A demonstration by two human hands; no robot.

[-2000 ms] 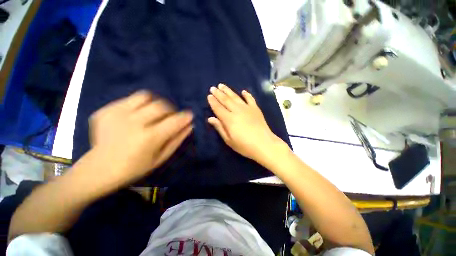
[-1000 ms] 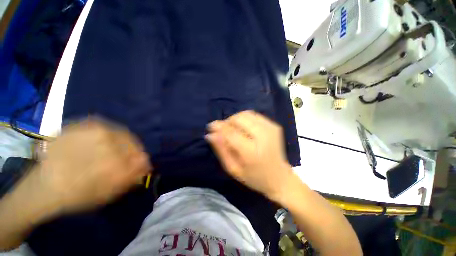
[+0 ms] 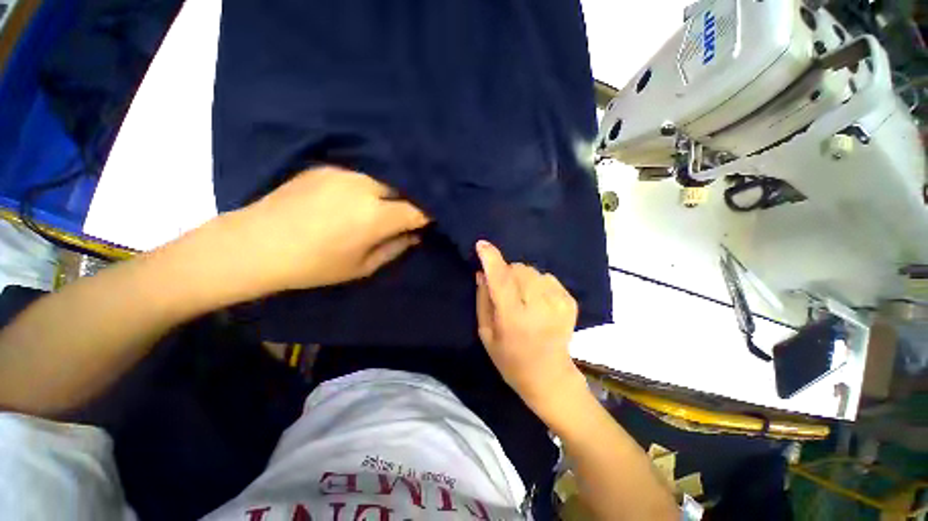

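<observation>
The dark navy garment [image 3: 407,92] lies over the white table in front of me, its lower edge near the table's front. My left hand [image 3: 341,226] is at a raised fold of the garment; its fingertips grip or reach under the cloth, partly hidden. My right hand [image 3: 524,305] is just right of it, thumb and fingers closed on the navy cloth near the same fold. The white JUKI sewing machine [image 3: 748,92] stands to the right, its needle area [image 3: 692,163] beside the garment and not touched by my hands.
Snips [image 3: 741,305] and a black phone [image 3: 806,358] lie on the table's right part. A black looped object [image 3: 763,192] is under the machine arm. A blue bin [image 3: 51,153] with dark cloth is at the left. A yellow rail [image 3: 702,413] runs below the table's front edge.
My left hand has moved right and up to the garment's middle, lifting a fold. My right hand has shifted slightly right and down. The garment's left edge has moved right.
</observation>
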